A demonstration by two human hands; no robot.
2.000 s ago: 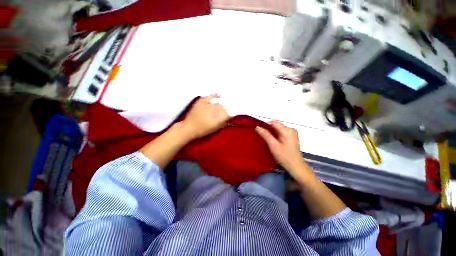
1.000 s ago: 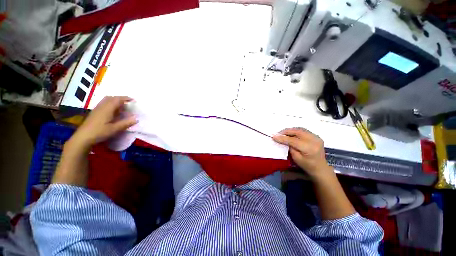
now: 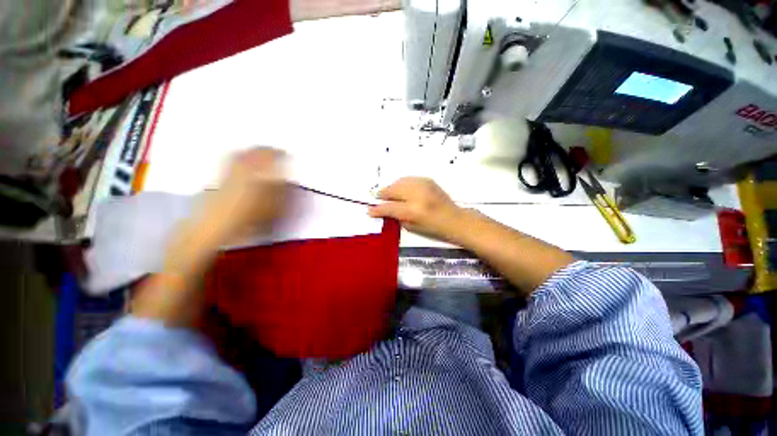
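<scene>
The garment panel (image 3: 307, 289) lies across the table's front edge, its pale side up on the table and its red face hanging over the edge. A thin dark line of edge runs between my hands. My right hand (image 3: 417, 207) pinches the panel's right corner, left of and below the needle area. My left hand (image 3: 260, 183) is blurred over the pale cloth near the dark edge; whether it grips the cloth cannot be told.
The white sewing machine (image 3: 545, 77) with a lit screen stands at the upper right. Black shears (image 3: 546, 162) and yellow snips (image 3: 608, 207) lie right of the needle. A long red panel (image 3: 187, 58) lies at the far left. A blue basket (image 3: 66, 328) is below left.
The panel was gathered red side up, then was spread pale side up. Since then my right hand has moved left and up with its corner, and my left hand has moved right along the edge.
</scene>
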